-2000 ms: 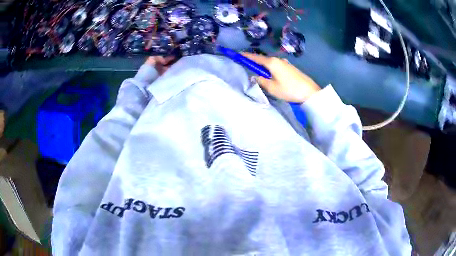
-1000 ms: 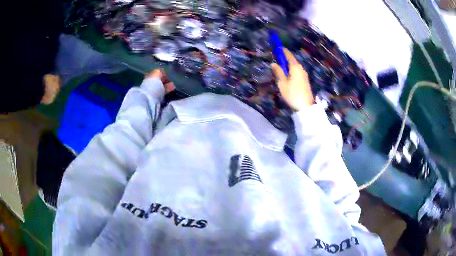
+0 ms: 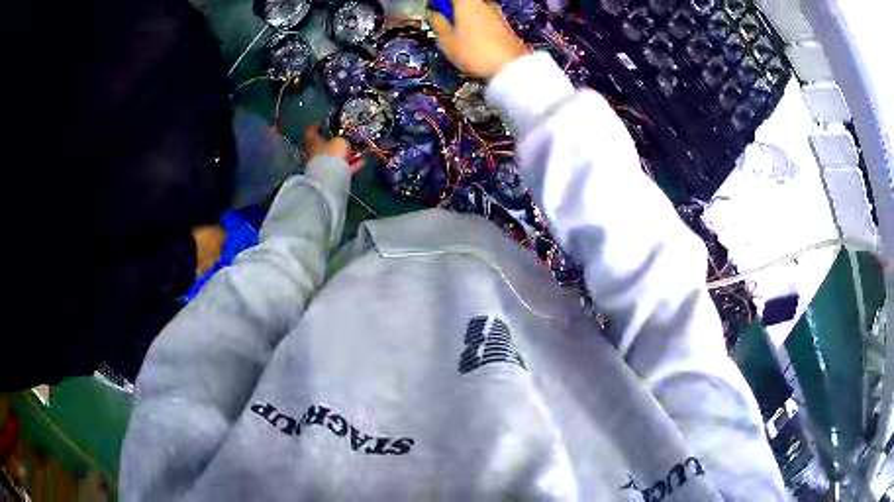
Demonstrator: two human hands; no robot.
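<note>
Many round motor units (image 3: pixel 365 116) with black bodies and red, yellow and black wires lie massed on the green bench. My left hand (image 3: pixel 331 147) is at the lower left edge of the pile, beside a round unit; its fingers are partly hidden, and I cannot tell whether they hold anything. My right hand (image 3: pixel 475 39) is over the pile near the top edge of the picture. It is closed around a blue tool (image 3: pixel 443 9), of which only a small end shows, cut off by the picture's edge.
A black tray (image 3: pixel 686 88) with rows of round parts lies right of the pile. A white sheet (image 3: pixel 760 211) and a small black box (image 3: pixel 780 309) are at the right. A pale hose (image 3: pixel 784 263) crosses there. A person in dark clothing (image 3: pixel 108 186) is close on the left.
The view has swung, bringing the black tray in and the dark-clothed person further into the picture. My right hand with the blue tool has moved up toward the top edge. My left hand has reached the pile's edge.
</note>
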